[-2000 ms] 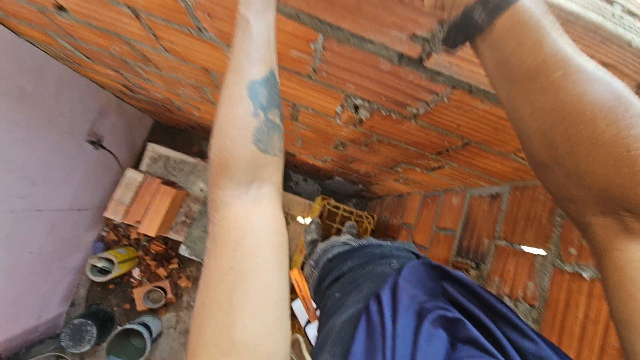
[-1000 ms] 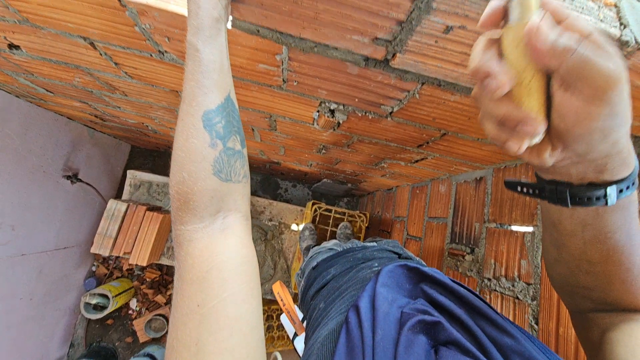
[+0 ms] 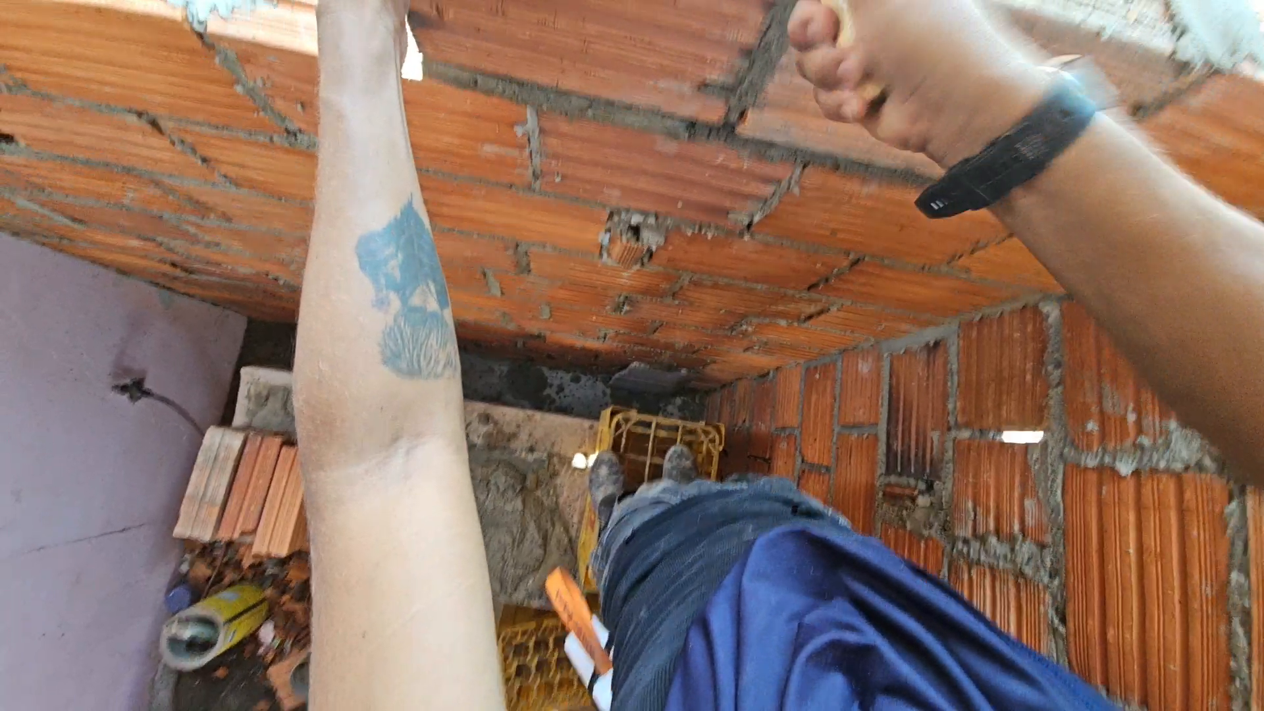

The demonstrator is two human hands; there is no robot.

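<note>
My right hand (image 3: pixel 879 74), with a black band at its wrist, is closed around a wooden handle at the top right, in front of the hollow clay brick wall (image 3: pixel 652 158). Only a small part of the handle (image 3: pixel 845 25) shows between the fingers, and the tool's head is out of view. My left arm reaches up across the wall to its top edge. The left hand is almost wholly cut off by the frame's top edge, so what it holds or touches is hidden.
My boots (image 3: pixel 679 464) stand on a yellow plastic crate (image 3: pixel 657 427) far below. Wet mortar (image 3: pixel 518 509) lies on a board beside it. Stacked clay bricks (image 3: pixel 252 489), a yellow bucket (image 3: pixel 222 622) and brick rubble are at lower left. A second brick wall (image 3: pixel 997 494) stands at right.
My right hand, out of view at first, came into view holding the wooden handle and has since moved up toward the frame's top edge. The left arm stays raised.
</note>
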